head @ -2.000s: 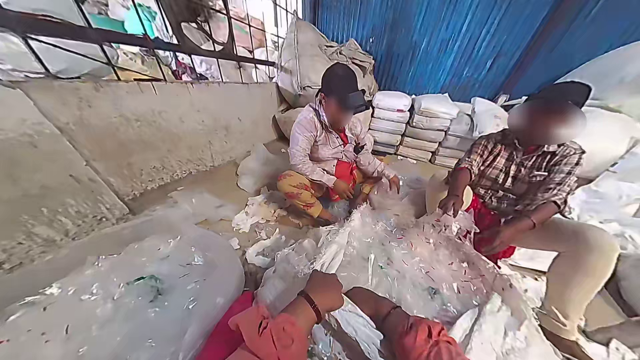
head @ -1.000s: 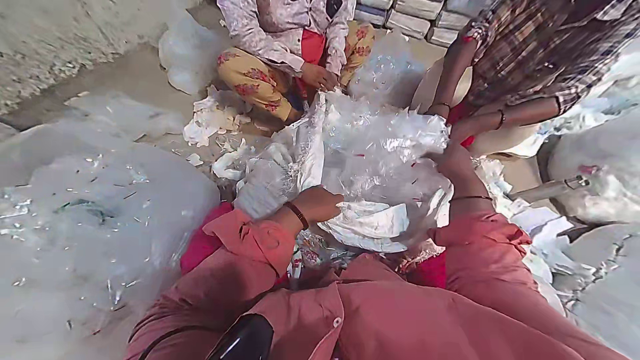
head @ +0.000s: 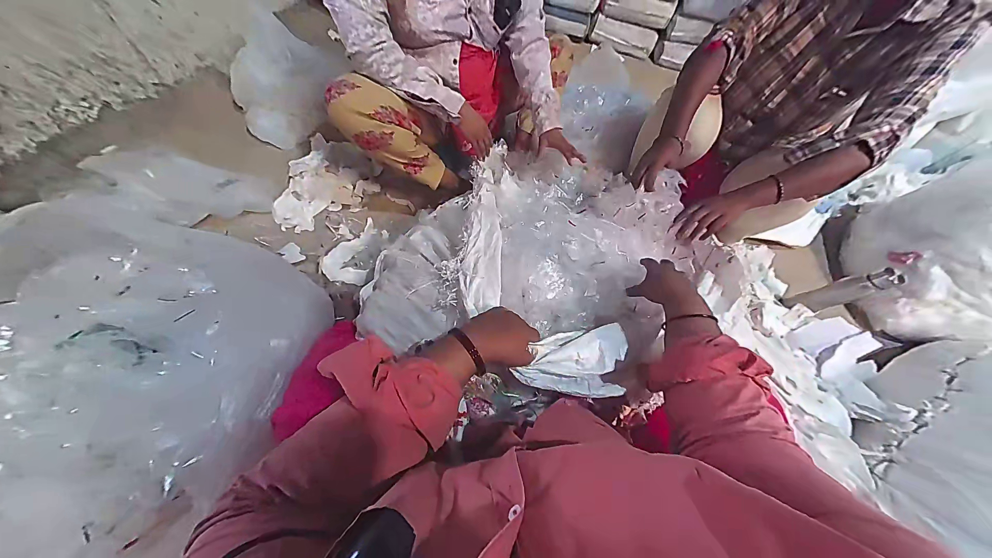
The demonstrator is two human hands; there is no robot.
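My left hand (head: 502,336), with a dark bracelet at the wrist, is closed on the edge of a white woven sack (head: 577,360). My right hand (head: 665,285) rests at the right side of a heap of clear plastic film scraps (head: 558,248), fingers spread; what lies under its palm is hidden. A folded white strip of the sack (head: 482,256) stands up along the heap's left side. Across the heap, one co-worker's hands touch its far edge, and another co-worker's hands (head: 701,217) are at its right edge, close to my right hand.
A large translucent bag of film (head: 155,333) fills the left side. White scraps (head: 310,186) lie on the ground near the co-worker in floral trousers. Stacked wrapped bundles (head: 635,23) stand at the back. More sacks (head: 930,403) and torn white pieces (head: 829,341) lie at right.
The view has tipped down steeply since two seconds ago. In the last second, my right hand has come into clearer sight at the heap's right side, with its fingers spread.
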